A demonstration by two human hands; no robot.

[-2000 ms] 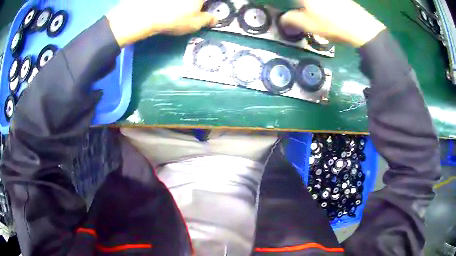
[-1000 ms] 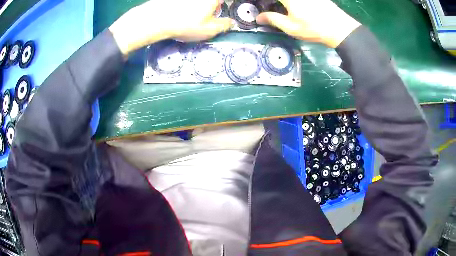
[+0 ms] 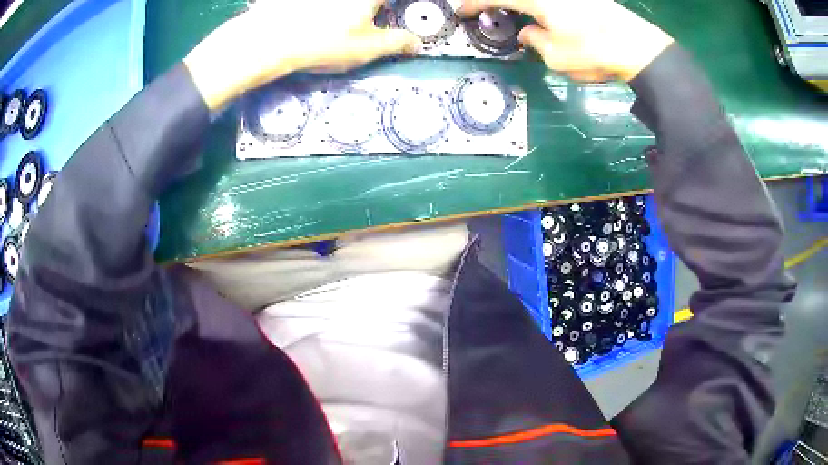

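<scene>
A silver fixture plate (image 3: 318, 148) lies on the bench near its edge with four round disc parts in a row, washed out by glare. Behind it, at the top edge, a second plate (image 3: 458, 52) bears disc parts; a disc (image 3: 424, 20) and another disc (image 3: 495, 30) show between my hands. My left hand (image 3: 340, 38) is at the left of these discs, fingertips hidden against a disc. My right hand (image 3: 567, 38) has its fingers around the rim of the right disc. Both hands are partly cut off by the top edge.
A light blue tray (image 3: 86, 82) with several discs is at the left. A blue bin (image 3: 529, 263) heaped with discs (image 3: 599, 272) stands below the green bench (image 3: 654, 136) at the right. A white-blue framed panel (image 3: 813, 41) is at the upper right.
The view has swung, so the near plate and tray sit further left and the framed panel shows. My hands have come closer together around the far plate's discs.
</scene>
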